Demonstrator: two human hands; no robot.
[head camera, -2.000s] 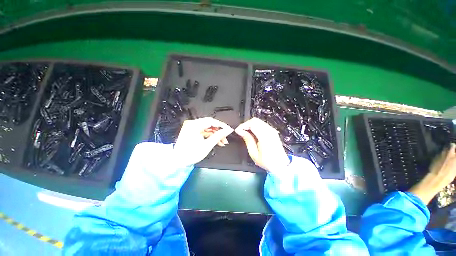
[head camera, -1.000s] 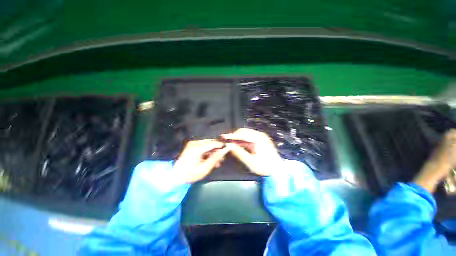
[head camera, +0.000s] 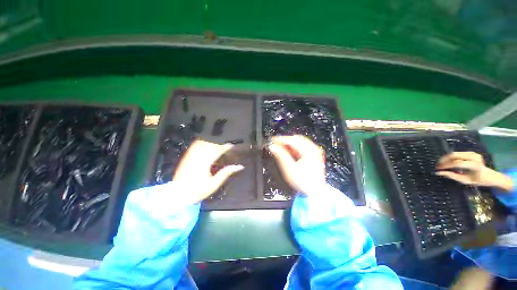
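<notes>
My left hand (head camera: 204, 171) is above the left compartment of the divided parts tray (head camera: 211, 205), thumb and forefinger apart, with nothing visible between them. My right hand (head camera: 299, 164) is over the tray's right compartment near the divider, fingertips close together. A dark blur shows by its fingertips; whether it holds a part is unclear. Black plastic parts (head camera: 295, 113) lie in a dense heap in the right compartment. Fewer similar parts (head camera: 219, 126) lie spread in the left one. Small shiny metal bits (head camera: 276, 194) show at the right compartment's near edge.
A left tray (head camera: 131, 147) holds loose black parts. A right tray (head camera: 397, 195) holds black parts in close rows, with gold bits (head camera: 482, 208) beside them. Another person's hand (head camera: 467, 169) reaches over it. A green surface and a pale rail lie beyond.
My hands were together at the fingertips and have moved apart, the left one opening. The other person's hand has moved left over the rows. The view has shifted.
</notes>
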